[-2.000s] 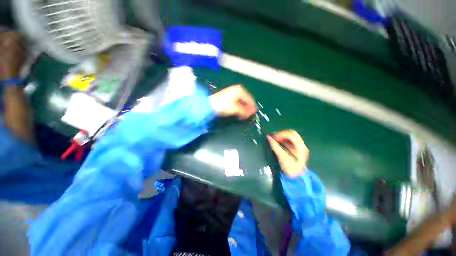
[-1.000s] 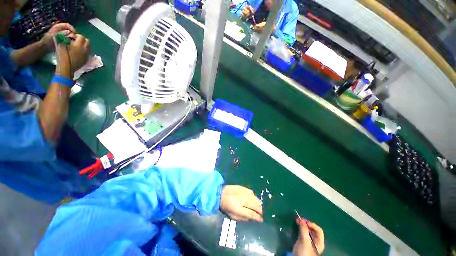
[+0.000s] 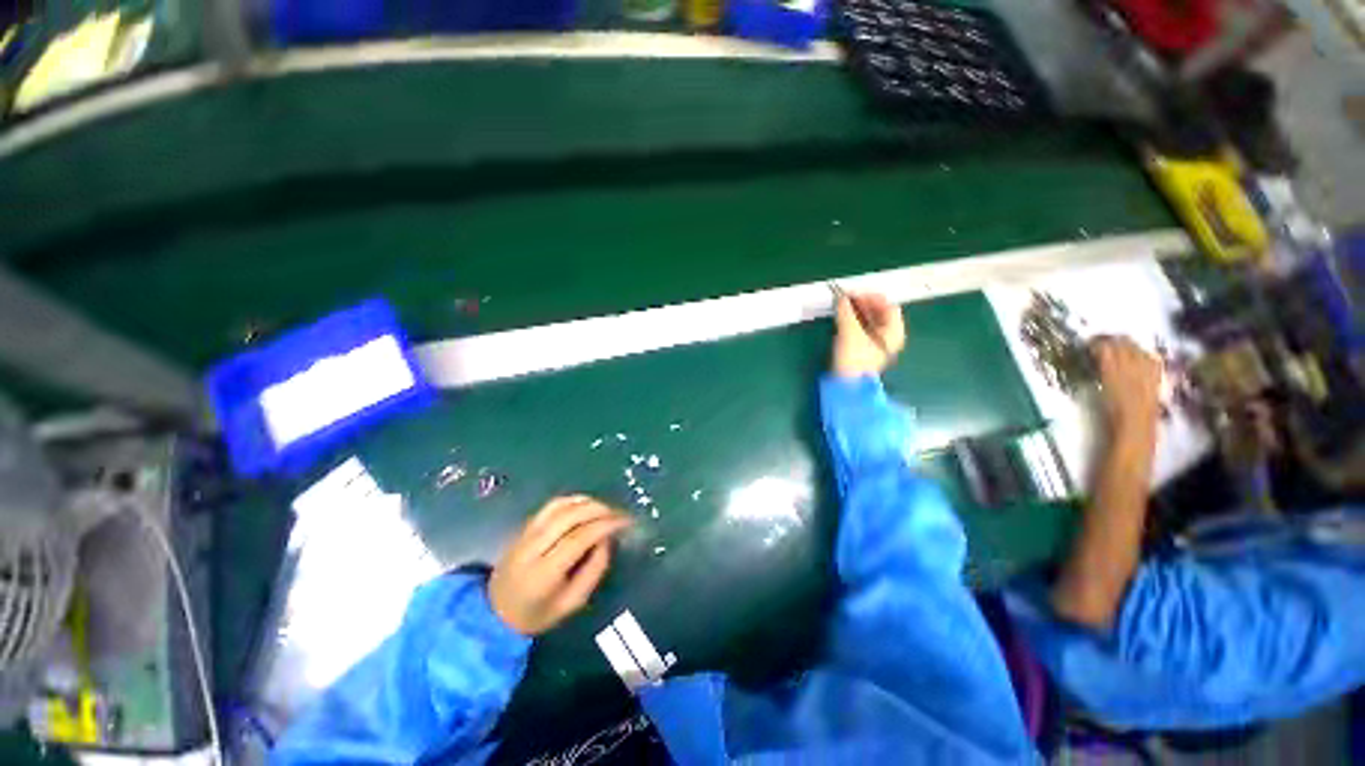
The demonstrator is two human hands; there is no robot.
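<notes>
My left hand (image 3: 557,566) rests low over the green mat, thumb and fingers together; a faint, blurred bit shows at the fingertips, too small to name. My right hand (image 3: 865,332) is stretched out to the white strip (image 3: 659,325) and holds the tweezers (image 3: 847,299), tip pointing up and away. Several tiny white adhesive bits (image 3: 641,482) lie scattered on the mat between the hands. A small white card with dark lines (image 3: 635,650) lies near the bench edge, right of my left sleeve. A few tiny components (image 3: 488,482) lie above my left hand.
Blue parts bin (image 3: 319,386) at upper left, shiny label sheets (image 3: 344,569) below it. Fan and grey power unit at the left edge. Silvery spool (image 3: 1042,464) on the right. Beyond it, a neighbour's hand (image 3: 1126,382) is at a component pile. Black tray (image 3: 936,57) at the top.
The view has swung to the right. My right hand with the tweezers has moved away from me to the white strip. My left hand is now left of the white bits.
</notes>
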